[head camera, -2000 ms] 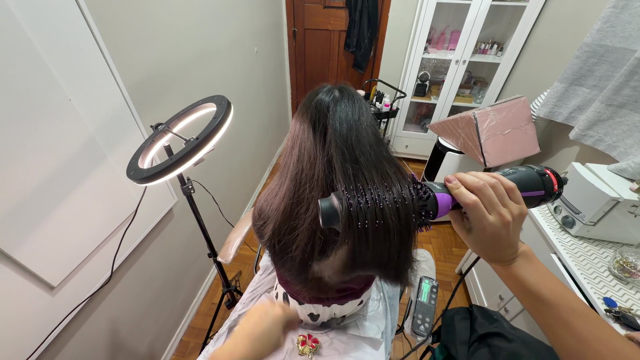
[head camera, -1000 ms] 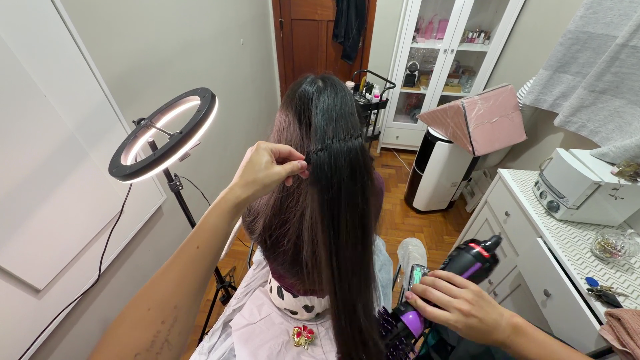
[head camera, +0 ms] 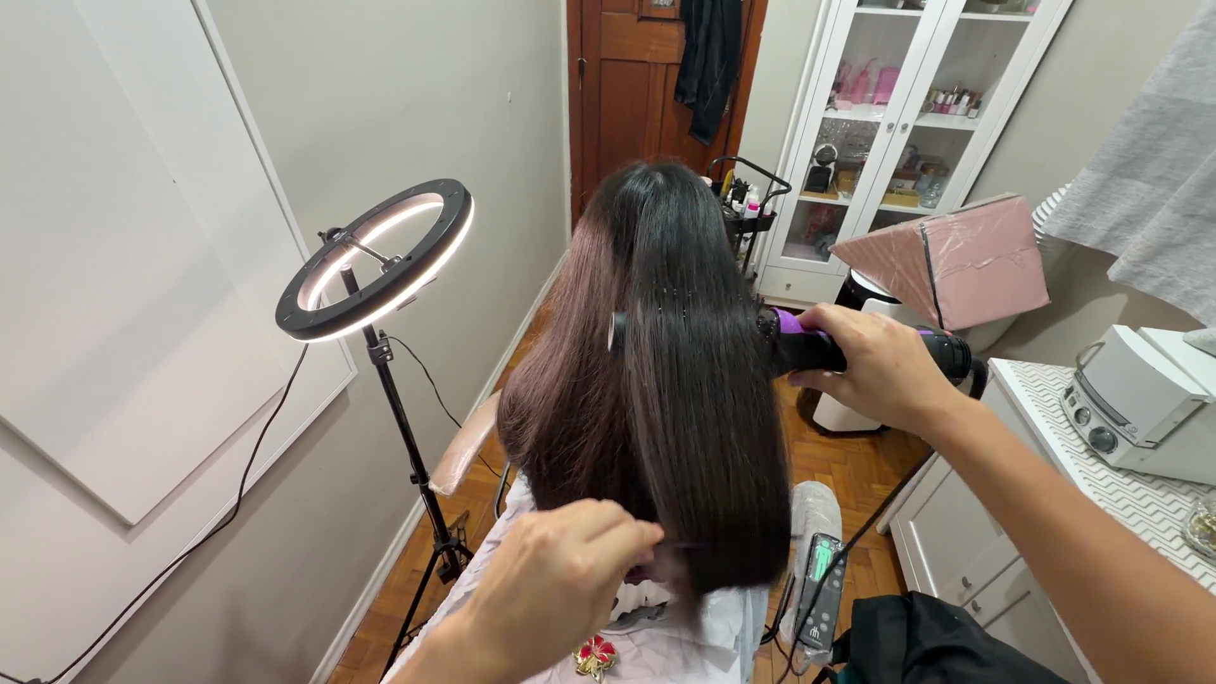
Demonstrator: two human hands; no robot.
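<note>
A seated person with long dark hair faces away from me. My right hand grips the black and purple handle of a hot-air styling brush; its barrel lies under the hair, with the round tip showing at the left of the section. My left hand is at the lower ends of the hair, fingers curled and thumb and fingertips together; whether strands are between them I cannot tell. A red and gold flower-shaped ornament lies on the pale cape below my left hand.
A lit ring light on a black stand is at the left. A remote-like control unit rests by the chair's right armrest, near the brush's cord. To the right are a white cabinet, a white appliance and a pink wrapped object.
The styling brush has gone from low at the right up into the hair, my right hand with it. My left hand has moved down from the upper hair to its ends.
</note>
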